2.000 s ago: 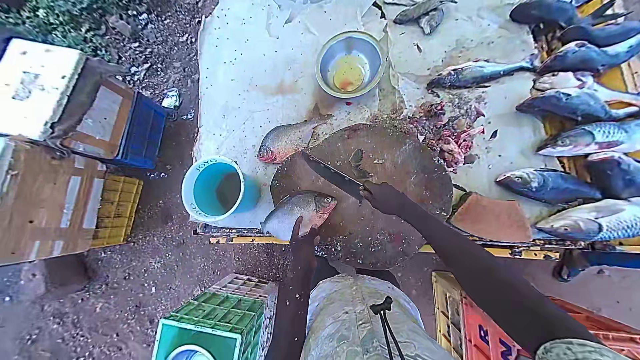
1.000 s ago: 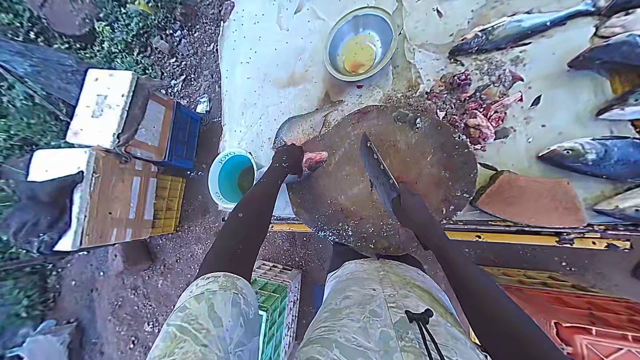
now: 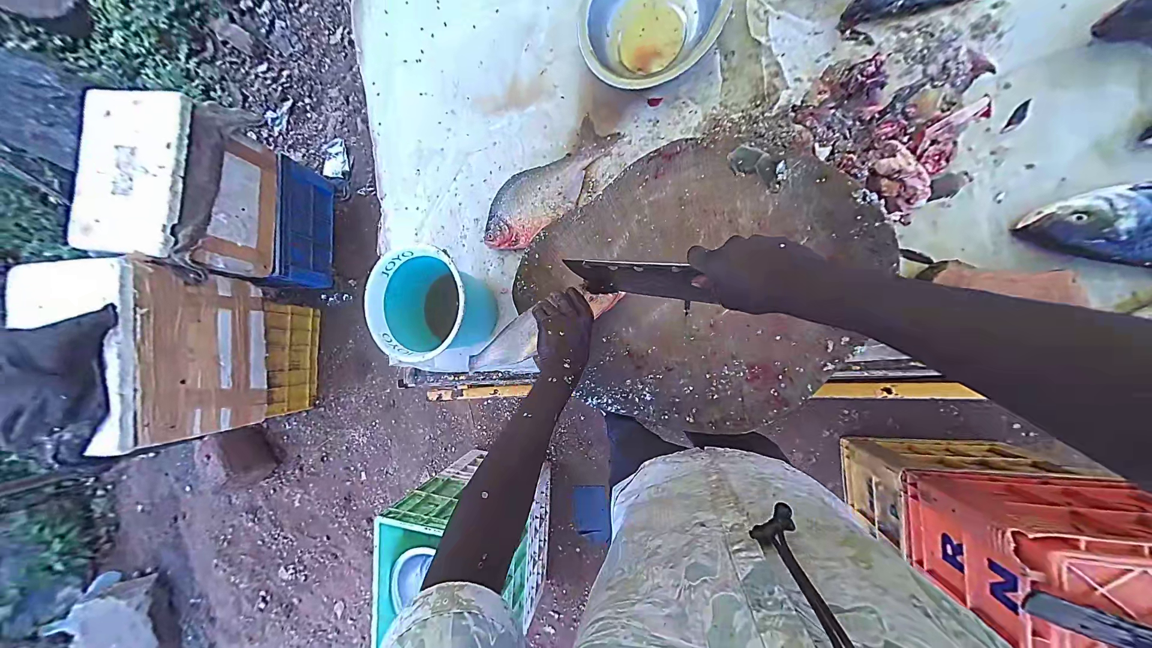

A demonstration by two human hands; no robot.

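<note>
My left hand (image 3: 564,328) grips a fish (image 3: 511,344) at the left edge of a round wooden chopping block (image 3: 711,360); the hand covers its middle, and its head lies over the block. In my right hand (image 3: 747,273) is a knife (image 3: 643,279), its blade pointing left across the fish's head. Whether the blade cuts in or only touches cannot be told. A second whole fish (image 3: 540,198) with a reddish belly lies on the white sheet, up against the block's upper left edge. Fish guts and scraps (image 3: 900,144) lie beyond the block at the upper right.
A turquoise bucket (image 3: 481,310) holding liquid stands left of the block, and a metal bowl (image 3: 621,76) behind. More fish (image 3: 1093,223) lie at right. Foam boxes (image 3: 130,171) and crates stand at left; a green crate (image 3: 391,558) and red crates (image 3: 954,513) are below the table edge.
The knife has swung from pointing up over the block to pointing left at the fish's head. My left hand stays on the fish at the block's left side.
</note>
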